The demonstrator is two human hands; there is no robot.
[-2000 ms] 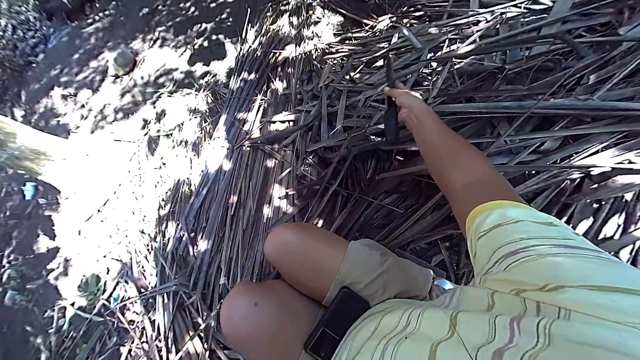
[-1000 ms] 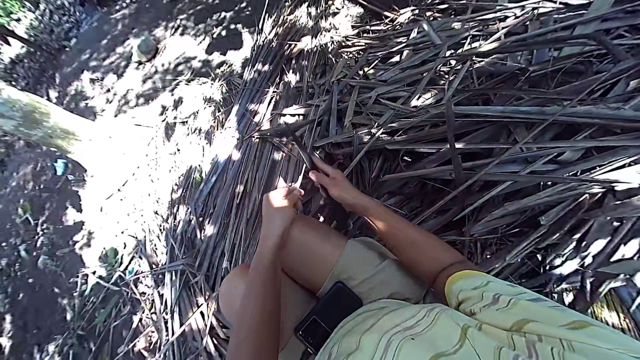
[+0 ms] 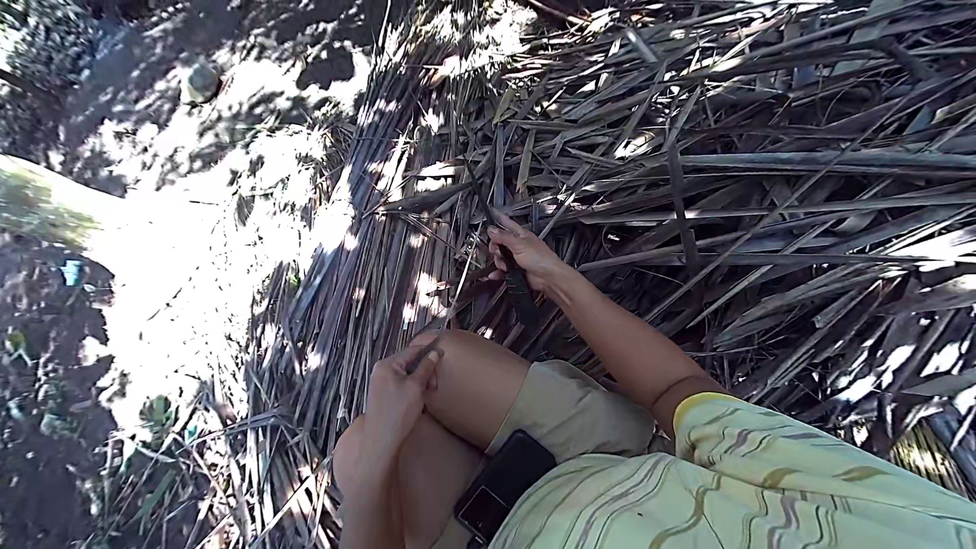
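Observation:
My right hand [image 3: 522, 252] is closed around the dark wrapped handle [image 3: 518, 293] of a long-bladed tool, likely a knife, whose thin dark blade points up and away among the leaves. Near my bent knees, my left hand [image 3: 404, 381] pinches the end of a thin dry leaf strip [image 3: 459, 293] that runs up toward the tool. Long dry palm-like leaves [image 3: 762, 206] lie in a thick layer under and beyond my right arm. A more aligned band of the leaves [image 3: 381, 252] runs beside my knees.
A black phone or case [image 3: 507, 484] rests at my waist. Sunlit bare soil [image 3: 175, 282] stretches along the left, with a pale trunk [image 3: 53, 202] at the edge, a rounded object [image 3: 200, 82] farther up and a small light-blue item [image 3: 72, 272].
My left hand, out of view two seconds ago, came in near my right hand and is now lower, by my knees. My right hand has moved from the upper leaves closer to my knees, still holding the tool.

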